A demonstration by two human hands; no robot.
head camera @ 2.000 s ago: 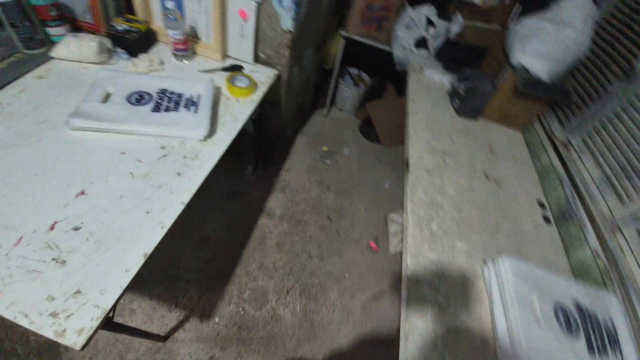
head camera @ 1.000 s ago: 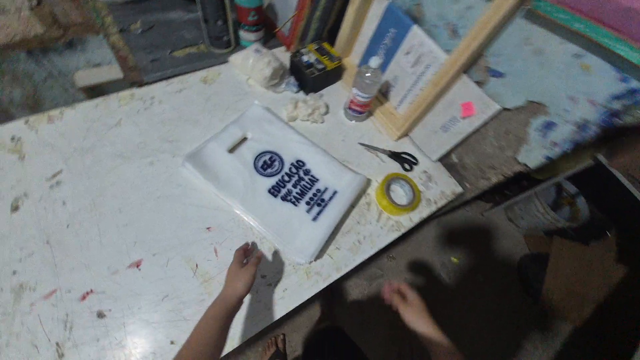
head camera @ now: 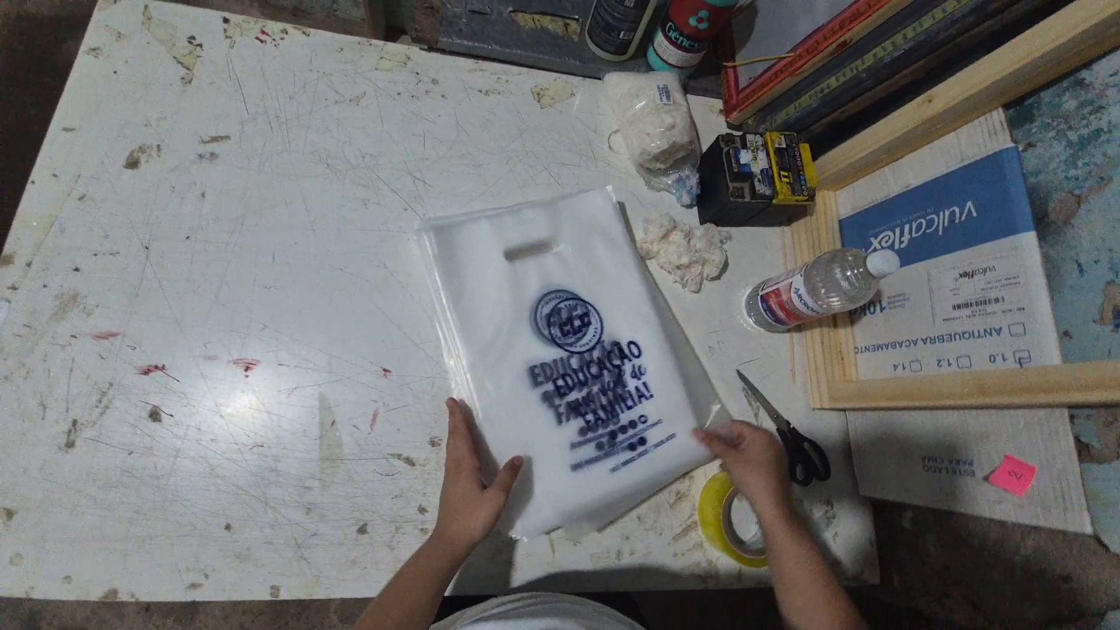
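A stack of white plastic bags [head camera: 490, 350] with dark blue print and a punched handle slot lies on the scratched white table [head camera: 219, 262]. The top bag sits askew, so its print overlaps the print beneath. My right hand [head camera: 744, 455] pinches that bag's lower right corner between thumb and fingers. Against the stack's left edge rests my left hand [head camera: 477, 481], thumb and fingers apart. A roll of yellow tape [head camera: 722, 521] lies partly behind my right wrist, and black-handled scissors [head camera: 796, 442] are just beyond that hand.
Right of the bags are a clear plastic bottle [head camera: 809, 289], a wad of white fibre [head camera: 687, 249], a bagged white bundle [head camera: 652, 127] and a black battery [head camera: 757, 179]. A wooden frame [head camera: 954, 385] leans over a cardboard box [head camera: 945, 472] at the table's right edge. Bottles [head camera: 691, 35] stand behind.
Both hands have come to the bag stack; a second ago they were short of it. The top bag is now askew, with its corner in my right hand. The view has turned and closed in on the table.
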